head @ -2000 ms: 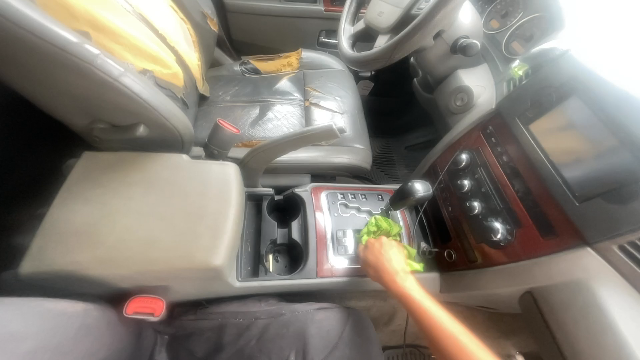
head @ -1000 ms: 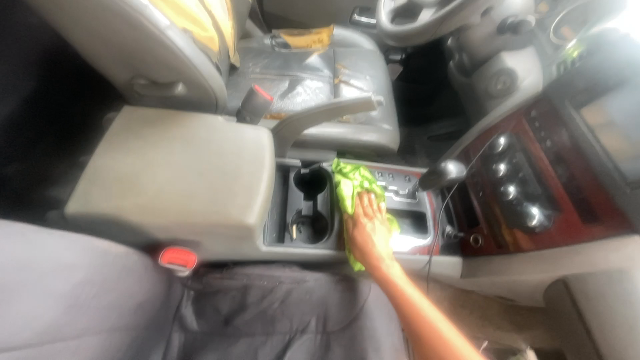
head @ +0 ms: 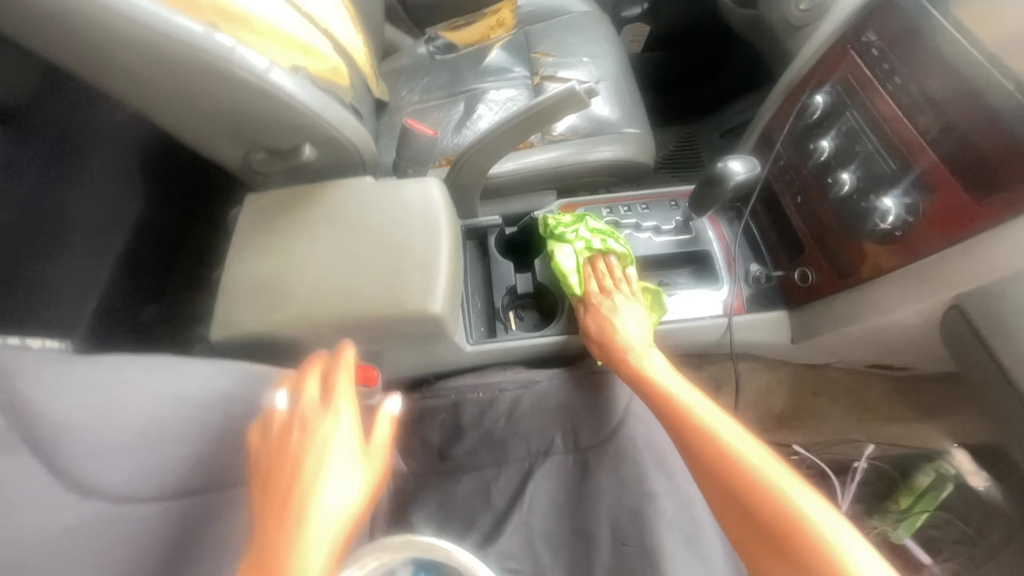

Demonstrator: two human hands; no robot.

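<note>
My right hand (head: 614,312) lies on a bright green cloth (head: 584,244), pressing it on the gear selector panel (head: 704,302) of the centre console, just beside the cup holders (head: 530,312). The gear lever (head: 724,184) stands beyond the cloth, to its right. My left hand (head: 316,448) is over the grey near seat (head: 144,432), fingers spread and holding nothing, close to a red seat belt buckle (head: 368,376). Below it, the rim of a round container (head: 416,552) shows at the bottom edge; most of it is out of view.
The armrest box (head: 336,256) and the raised handbrake lever (head: 512,136) stand left of and behind the cup holders. Past them is the far seat (head: 560,72) with torn covering. A thin cable (head: 740,240) hangs before the wood-look dashboard trim (head: 960,152). Loose items lie in the footwell (head: 904,488).
My right hand has moved the cloth left, from beside the gear lever to the panel's edge by the cup holders. My left hand and the round container have come into view.
</note>
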